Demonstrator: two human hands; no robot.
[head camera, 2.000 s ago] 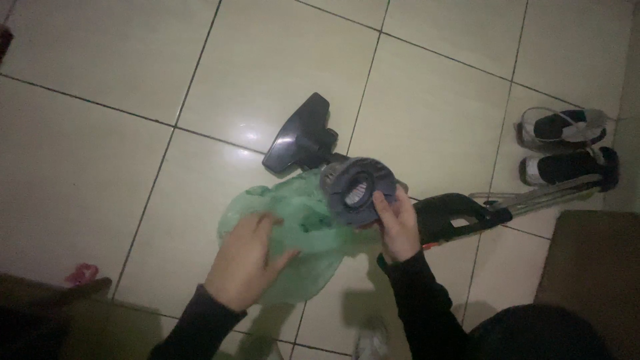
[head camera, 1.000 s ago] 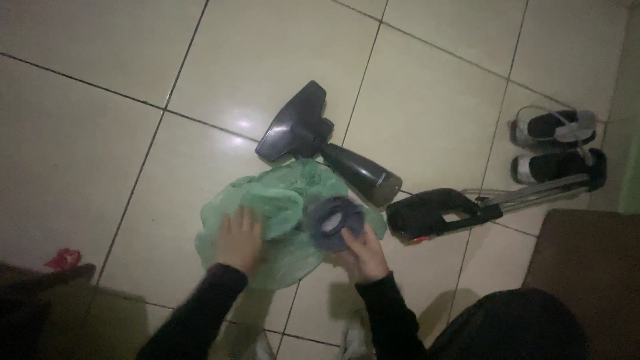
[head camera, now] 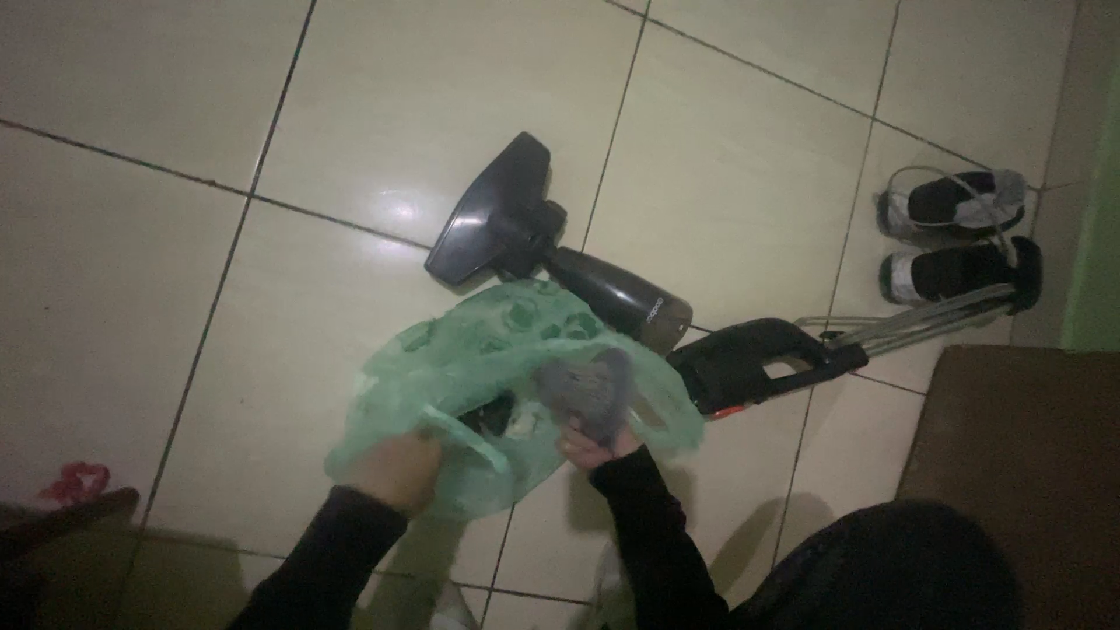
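A green translucent plastic bag lies spread on the tiled floor, its mouth partly open with dark and whitish contents inside. At the bag's left side, my left hand grips its rim, somewhat blurred. Above the bag's right half, my right hand holds a gray vacuum filter, tilted so its dusty-looking face shows. Just beyond the bag sits a black vacuum floor head joined to a dark dust cup section. The black vacuum handle body lies to the right, apart from my hands.
Black and white shoes stand at the right by the wall, near the vacuum's gathered cord. A brown mat or furniture surface is at lower right. A red scrunchie-like item lies at far left beside a dark edge.
The bag's mouth has come into clearer view, and my left hand has moved down to its rim. My right hand has tilted the filter over the bag, turning its round opening out of view.
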